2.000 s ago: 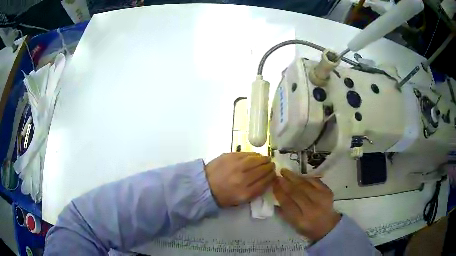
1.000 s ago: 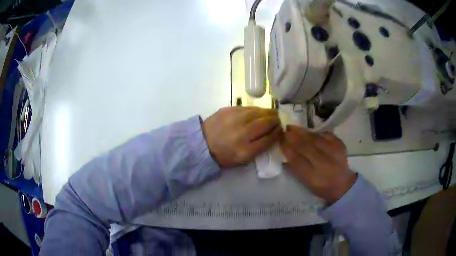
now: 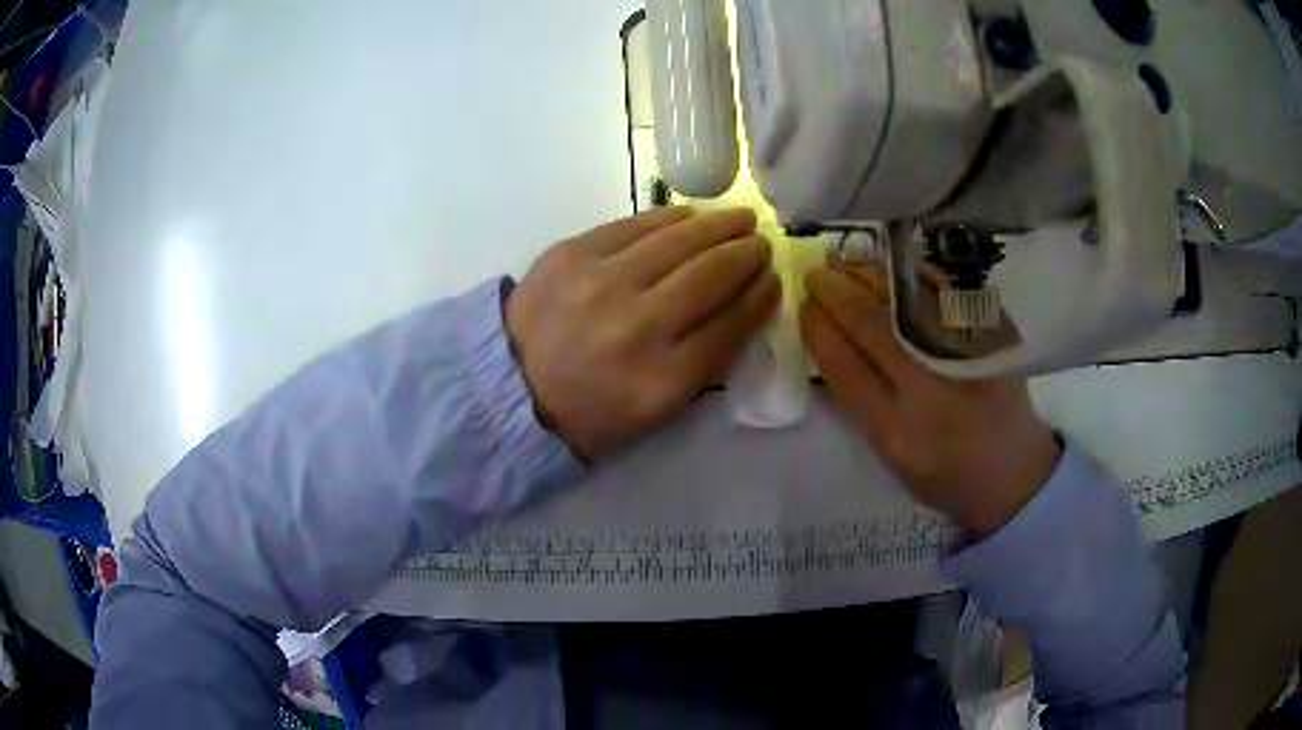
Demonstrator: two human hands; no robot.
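A small white fabric piece (image 3: 773, 388) lies on the machine bed in front of the needle area, its lower end showing between my hands. My left hand (image 3: 650, 321) lies flat over its left side, fingers pointing to the needle area. My right hand (image 3: 914, 385) rests at its right side, with fingertips partly under the sewing machine head (image 3: 843, 114). The fingers press the cloth down. The needle and presser foot are mostly hidden by the head and my fingers. The lamp (image 3: 695, 100) lights the spot yellow.
White strips (image 3: 64, 285) lie in the blue tray at the far left. A printed ruler scale (image 3: 685, 556) runs along the table's front edge. The cream take-up guard (image 3: 1121, 271) juts out above my right hand. White pieces (image 3: 1011, 699) show below the table by my right sleeve.
The view has moved closer and down over the machine, so the head looks larger. Both hands stay on the white piece, with a slightly wider gap between them.
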